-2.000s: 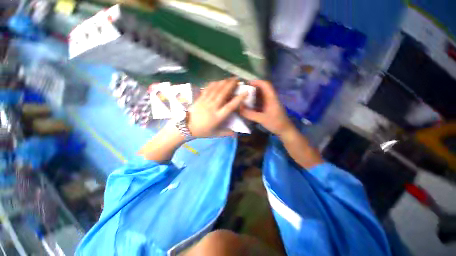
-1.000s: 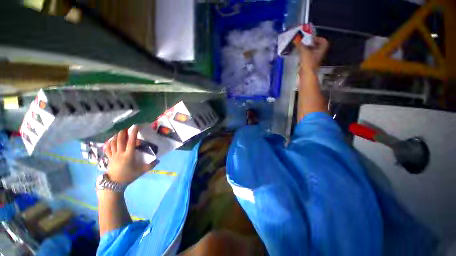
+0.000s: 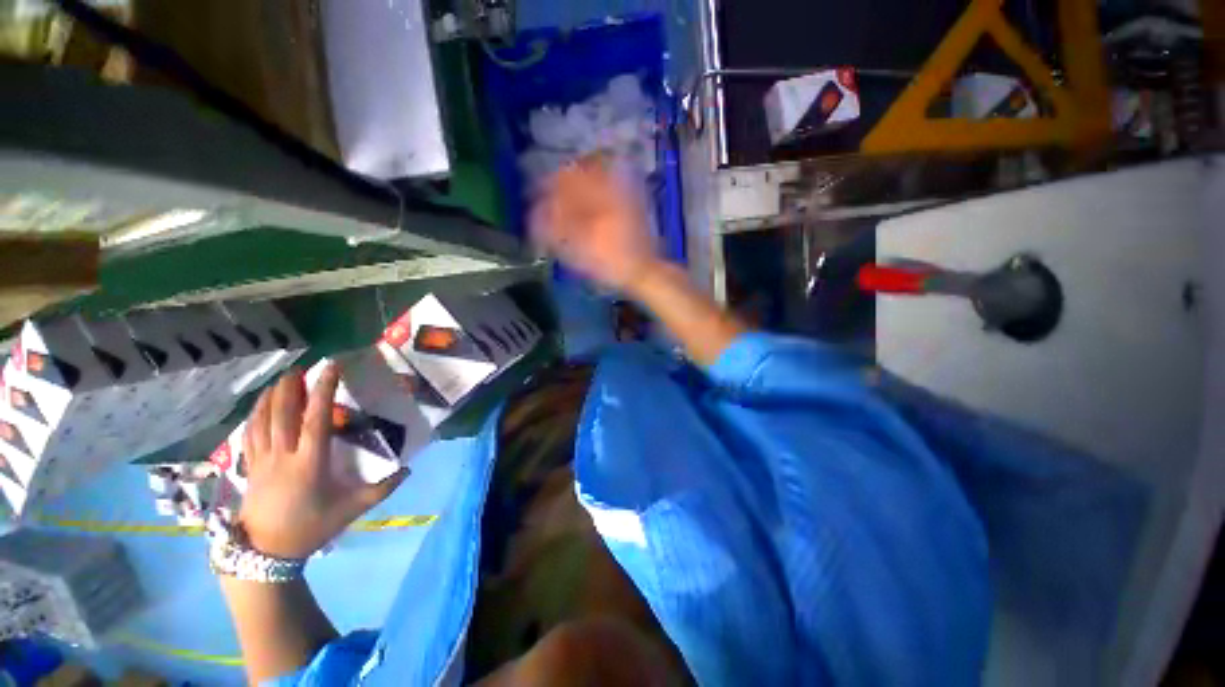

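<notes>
My left hand [image 3: 289,470], with a metal watch on its wrist, grips a white retail box [image 3: 370,463] at the bench edge. Its fingers and palm hide part of the box and any others beneath. A short row of boxes [image 3: 464,336] with dark device pictures and red corners stands just right of it. My right hand [image 3: 591,222] is motion-blurred above the blue bin; no box shows in it and its fingers look apart. Another retail box [image 3: 813,105] lies on the dark outfeed conveyor [image 3: 773,40], right of my right hand.
A block of stacked boxes [image 3: 148,383] stands at the left under a shelf [image 3: 269,181]. The blue bin [image 3: 674,188] holds whitish scrap. At the right are a yellow-orange triangular bracket [image 3: 940,87], another box [image 3: 991,97] behind it, and a red-handled lever [image 3: 900,279] on a pale panel [image 3: 1075,403].
My right hand has moved left from the conveyor edge to above the bin, and the box it held no longer shows in it. My left hand stays on the boxes. The view has shifted.
</notes>
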